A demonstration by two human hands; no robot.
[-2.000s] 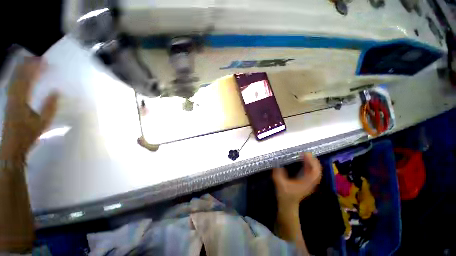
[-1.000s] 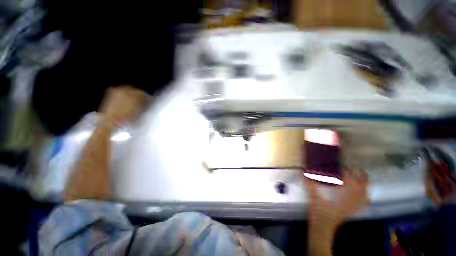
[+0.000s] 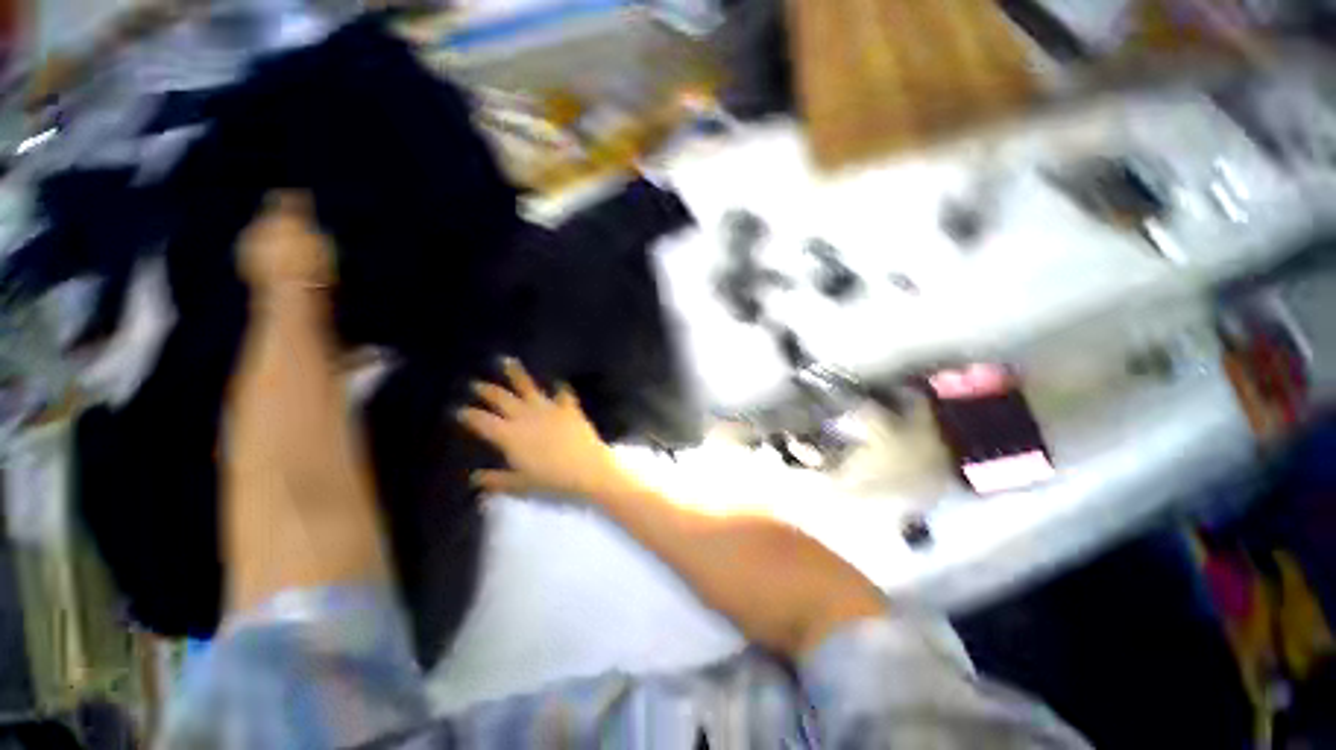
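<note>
A large heap of black cloth (image 3: 396, 161) lies at the left and reaches toward the sewing machine. My left hand (image 3: 287, 246) is on the heap, its fingers closed into the cloth, though blur hides the fingertips. My right hand (image 3: 539, 437) rests palm down with spread fingers at the cloth's lower right edge, left of the needle area, and grips nothing.
The white sewing machine (image 3: 938, 279) stands beyond the table. A dark reddish phone (image 3: 992, 431) lies at the right, with a small black charm (image 3: 916, 529) beside it. Coloured cloth bits (image 3: 1289, 608) show at lower right. A brown panel (image 3: 901, 73) is at the top.
The view has swung left, showing more black cloth. My right hand has left the phone and moved left to the cloth. My left hand has reached farther forward onto the heap.
</note>
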